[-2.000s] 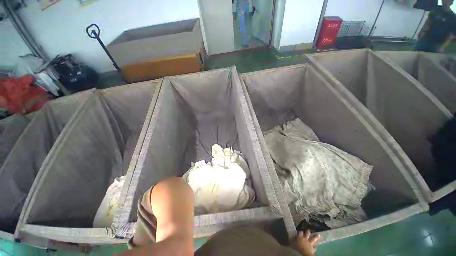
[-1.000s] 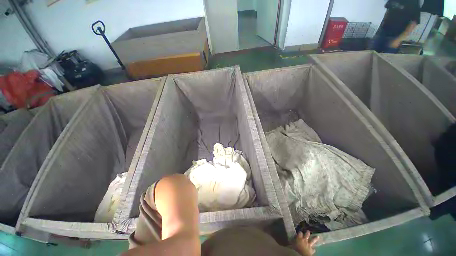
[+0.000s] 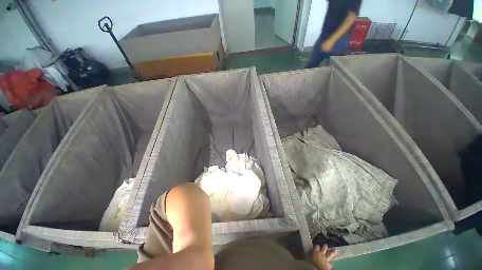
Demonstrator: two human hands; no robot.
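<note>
My right hand [image 3: 322, 257] rests at the near rim of a grey-brown cloth-lined bin [image 3: 394, 238], fingers apart and nothing held. My left hand is not in view; a bare bent limb with olive cloth covers part of the middle bin's near left corner. A cream garment bundle [image 3: 235, 190] lies on the floor of the middle bin [image 3: 253, 227]. A flatter grey-beige garment pile [image 3: 338, 182] fills much of the bin right of it. A small dark piece [image 3: 330, 240] lies by the near rim, close to my right hand.
More lined bins continue left and right. A pale bundle [image 3: 117, 203] lies in the bin left of the middle one. Behind are a large box [image 3: 174, 63] with a pallet-jack handle [image 3: 117, 45], red material [image 3: 26, 89], and a person [image 3: 335, 31] in dark clothes. Dark cloth [image 3: 470, 163] hangs at far right.
The person behind the bins has moved from the right edge leftward towards the doorway. The figure earlier seen in the doorway is gone. My right hand and the garments stay nearly still.
</note>
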